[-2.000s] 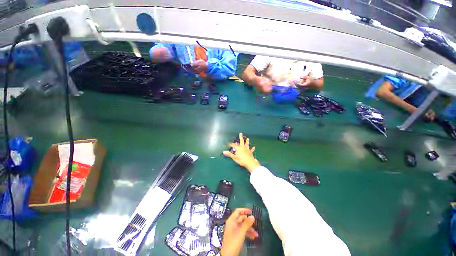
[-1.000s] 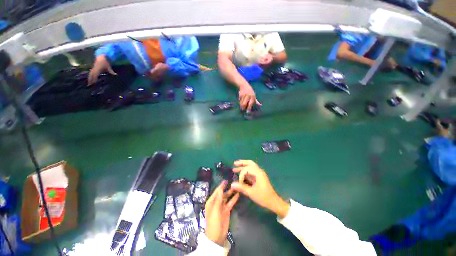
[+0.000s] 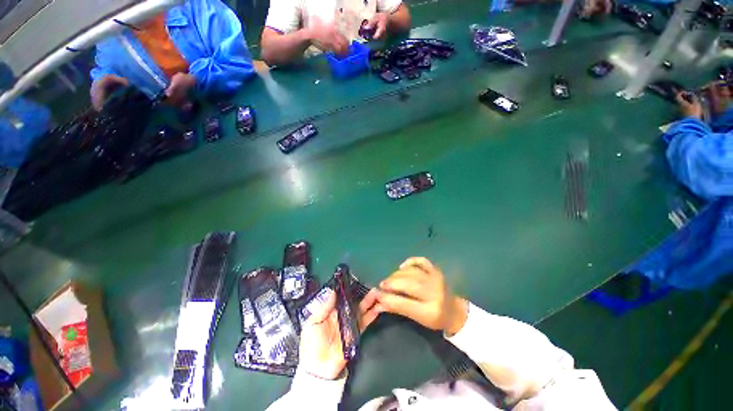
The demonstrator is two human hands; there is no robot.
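Note:
My left hand (image 3: 323, 341) holds a black phone housing (image 3: 346, 311) on edge, just right of the phone pile. My right hand (image 3: 411, 295) is beside it, with its fingertips close to the housing and a thin dark sliver, perhaps an adhesive strip (image 3: 359, 284), near them. The pile of part-assembled phones (image 3: 272, 321) lies left of my left hand. A stack of striped strip sheets (image 3: 197, 317) lies further left. A small striped sheet (image 3: 460, 368) shows partly below my right forearm.
A phone (image 3: 410, 185) lies ahead on the green bench (image 3: 482, 241). A faint striped sheet (image 3: 575, 186) lies at right. A brown box (image 3: 96, 341) stands lower left. Across are a blue bin (image 3: 349, 61), a phone heap (image 3: 410, 58) and people in blue and light clothing; another blue-sleeved person is at right.
The view has turned and shifted toward the right. My hands have moved from close together to slightly apart, and the housing now stands on edge in my left hand. The opposite worker's arm has drawn back.

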